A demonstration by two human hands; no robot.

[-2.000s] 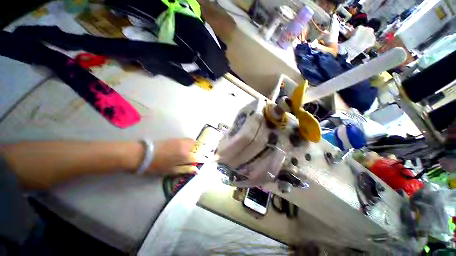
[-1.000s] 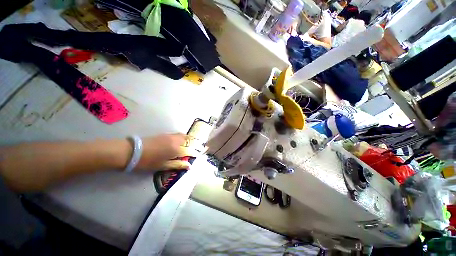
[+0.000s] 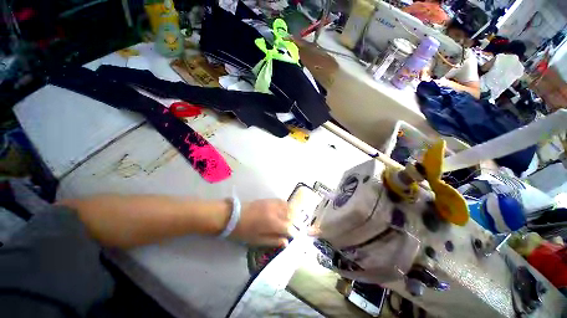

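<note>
My left hand, with a pale band on the wrist, reaches in from the left, its fingers on the upper end of a white strip beside the lit needle area. Glare hides the fingertips. Black-and-pink printed fabric shows below the hand, beside the strip. The white sewing machine head is just right of the hand. My right hand is not in view.
A black-and-pink panel, black strips and a red item lie on the table. A green tie circles a dark bundle. Two phones flank the head. Yellow blades top it. People sit behind.
The view has shifted, so table and machine appear farther right and lower. My left hand stays beside the needle area. The white strip shows less of its length at the bottom.
</note>
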